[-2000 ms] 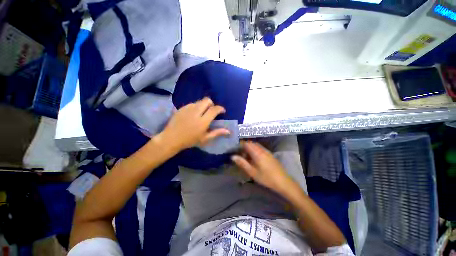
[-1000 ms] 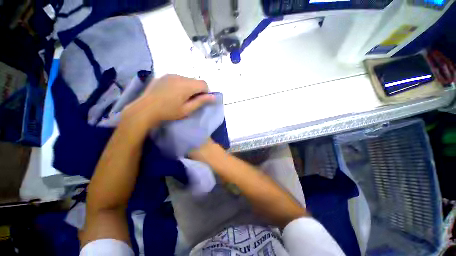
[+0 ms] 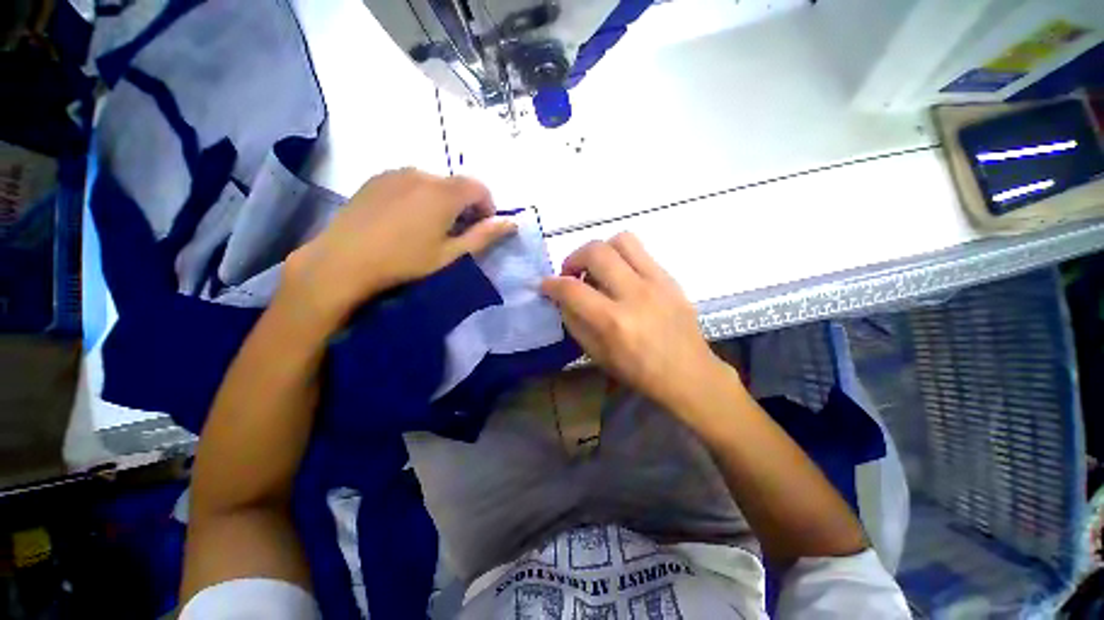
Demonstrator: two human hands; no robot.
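A navy and pale grey-blue garment piece [image 3: 521,317] lies at the table's front edge, below and left of the needle area, and hangs towards my lap. My left hand [image 3: 406,230] presses on its upper part, with thumb and fingers at the pale corner. My right hand [image 3: 630,309] pinches the right edge of the pale part between thumb and fingers. The larger pale and navy garment panel [image 3: 230,103] spreads over the table at the left. The presser foot and needle [image 3: 509,107] are above the piece, apart from the cloth.
A blue round knob [image 3: 552,107] is right of the needle. A black phone [image 3: 1031,155] lies on a tan holder at the right. A ruler-like tape [image 3: 847,288] edges the white table. A blue-grey mesh basket [image 3: 999,400] stands below at right. Navy cloth hangs left of my legs.
The small piece is turned over from its navy face to show a pale part at its right. My right hand has moved from under it to its right edge. The view has shifted.
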